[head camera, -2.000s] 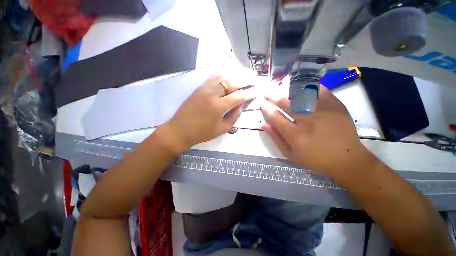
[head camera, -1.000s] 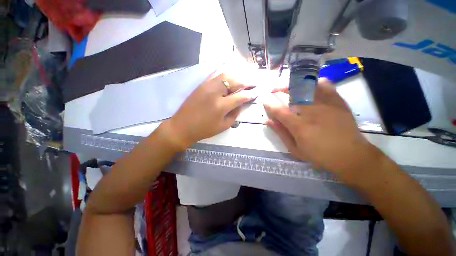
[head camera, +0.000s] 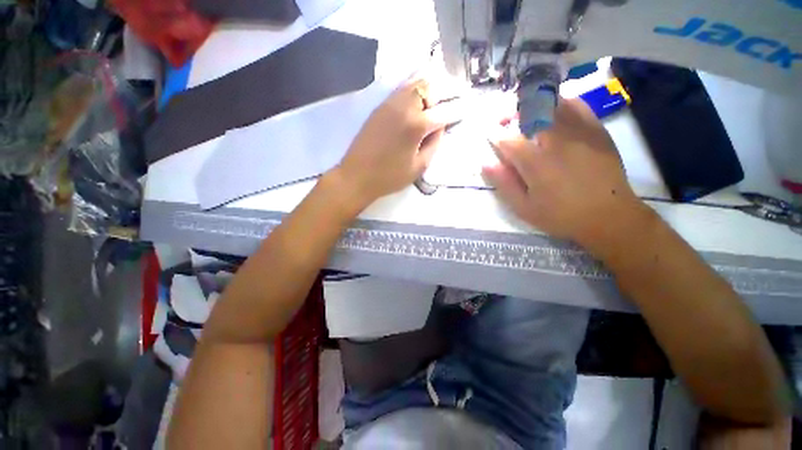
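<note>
The white sewing machine head (head camera: 607, 35) stands at the top, with its presser foot and needle area (head camera: 482, 77) in bright glare. My left hand (head camera: 396, 141) lies on a pale shaped panel (head camera: 273, 154), fingertips left of and just below the presser foot. My right hand (head camera: 563, 167) lies flat right of the needle area, partly behind a grey-blue machine part, fingertips pointing left. Glare hides what lies under the fingertips of both hands. A charcoal shaped panel (head camera: 264, 88) lies behind the pale one.
A blue-yellow item (head camera: 607, 98) and a smartphone (head camera: 681, 132) lie right of the needle. Metal tools (head camera: 769, 208) are at far right. A ruler (head camera: 440, 249) lines the front edge. A cut-piece stack (head camera: 378, 308) is on the lap, beside a red crate (head camera: 299, 369). A red cloth (head camera: 167, 26) is upper left.
The camera view has shifted, so the table appears higher and further right, and more of the machine's lettering shows. Both hands stay beside the needle area, with the fingertips slightly further apart.
</note>
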